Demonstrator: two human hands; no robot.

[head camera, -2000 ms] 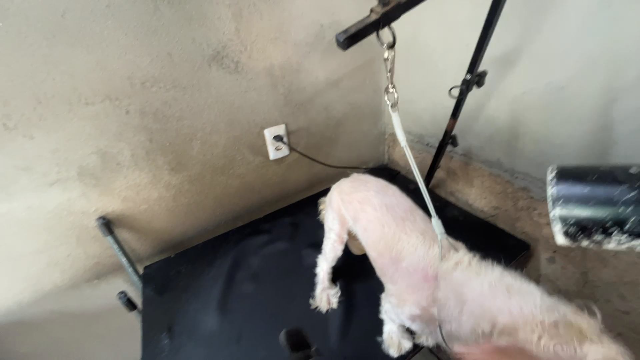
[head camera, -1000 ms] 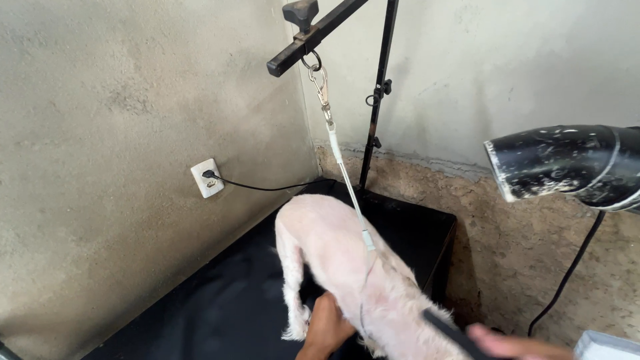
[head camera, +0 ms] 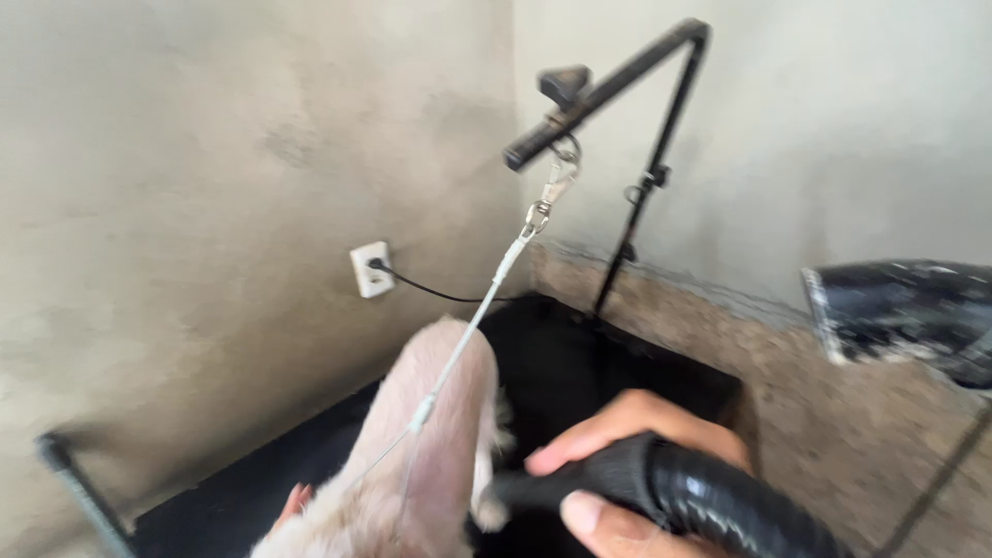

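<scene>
A closely clipped, pale dog (head camera: 434, 434) stands on a black grooming table (head camera: 542, 349), its head end out of view at the bottom. A thin grooming loop (head camera: 480, 310) runs from its neck area up to a metal snap hook (head camera: 552, 194) on the black grooming arm (head camera: 612, 85). My right hand (head camera: 651, 473) is shut around the nozzle end of a black ribbed dryer hose (head camera: 705, 496), whose tip is beside the dog's flank and leg. Of my left hand (head camera: 294, 504) only fingertips show, at the dog's left side; the dog hides the rest.
A black cable (head camera: 442, 294) runs from a wall socket (head camera: 373, 270) to the table's back corner. The arm's upright post (head camera: 651, 182) stands there. A large scuffed black tube (head camera: 907, 314) juts in at the right. A grey metal bar (head camera: 85, 492) stands at the lower left.
The dog has turned, its body now pointing more up and down the view. My right hand with the hose nozzle has come to its right side; my left hand has moved to its left side.
</scene>
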